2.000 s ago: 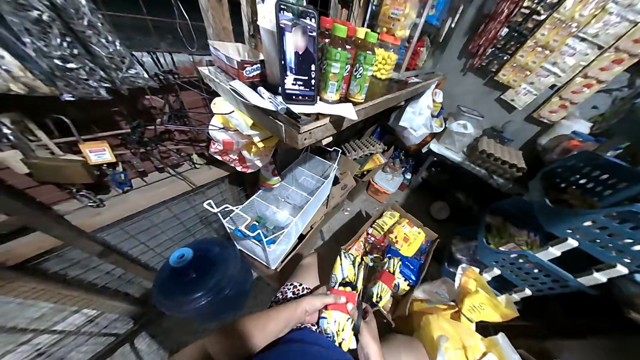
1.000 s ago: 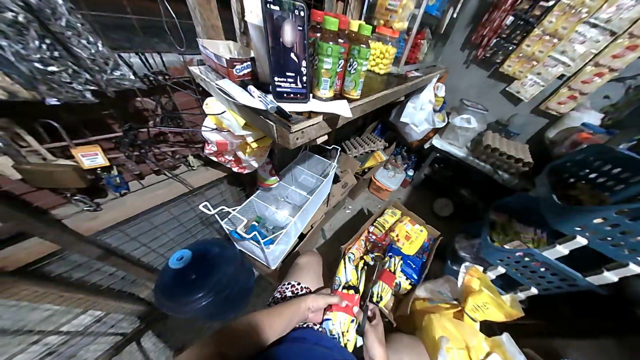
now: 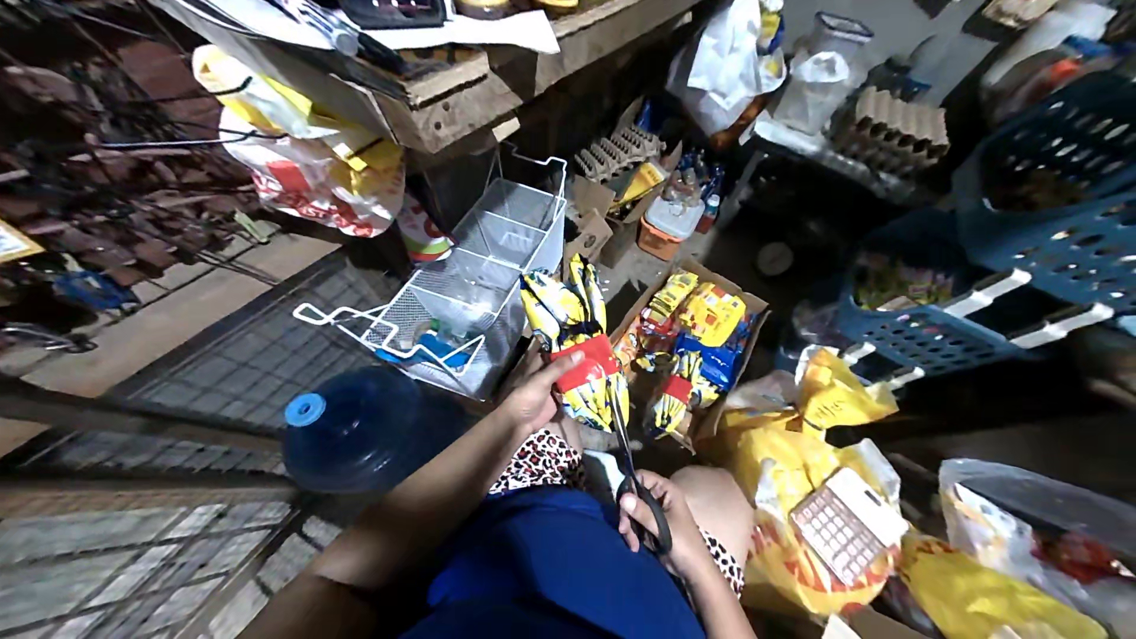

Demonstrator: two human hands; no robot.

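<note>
My left hand [image 3: 535, 390] holds a bundle of yellow and blue sachets [image 3: 572, 306] with a red band [image 3: 587, 364] around its middle, above my lap. Black-handled scissors [image 3: 641, 506] are in my right hand [image 3: 661, 515], their blades pointing up at the lower right edge of the bundle. Whether the blades touch the band cannot be told. Just right of the bundle, an open cardboard box [image 3: 759, 312] holds packets and a similar banded bundle [image 3: 676, 392].
A white wire basket [image 3: 461, 293] stands ahead, with a large blue water jug [image 3: 355, 430] on the left. A wooden counter [image 3: 461, 106] juts out above. To the right are blue plastic crates [image 3: 932, 333], yellow plastic bags [image 3: 781, 461] and a calculator [image 3: 850, 524].
The view has tilted down. The sachet bundle, low at my lap before, is now held up and forward in my left hand. The scissors now show plainly in my right hand.
</note>
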